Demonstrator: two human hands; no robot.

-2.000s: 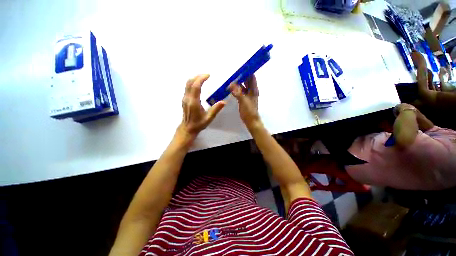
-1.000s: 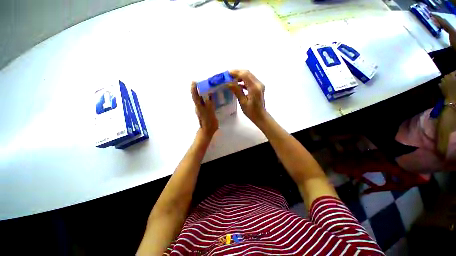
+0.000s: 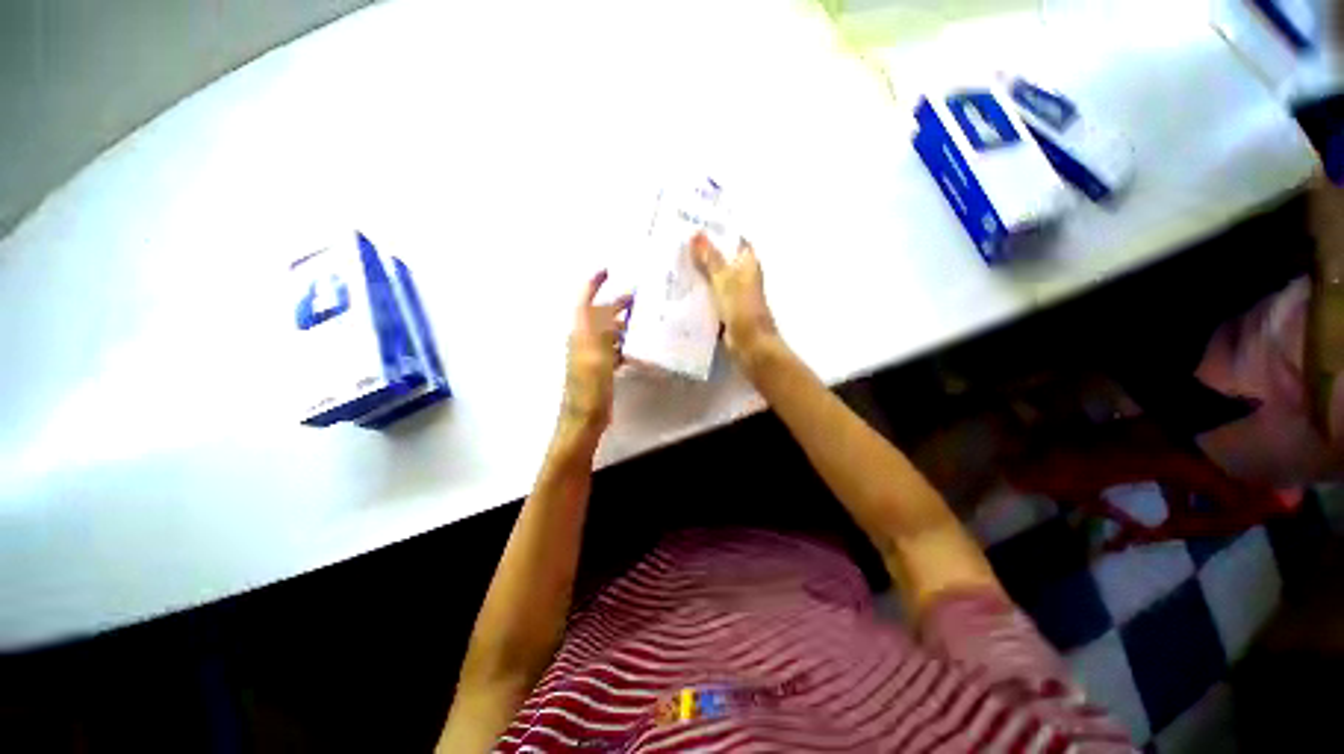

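Observation:
A slim retail box is between my hands above the white table, its pale, mostly white face turned up. My right hand grips its right side, with the thumb on the face. My left hand is at its left edge with fingers apart; the fingertips are by the lower left side, and whether they press on it is blurred. A stack of finished boxes stands at my left, white front and blue sides showing. Waiting boxes lie at my right, one angled beside the others.
The white table has a curved far edge and yellow tape at the back. A person's arm and pink clothing are at the right edge, by a red stool over a checkered floor. A grey wall is at upper left.
The box has turned from its blue end flap facing me to its pale face showing. My left hand has opened from around it; my right hand has shifted down its side.

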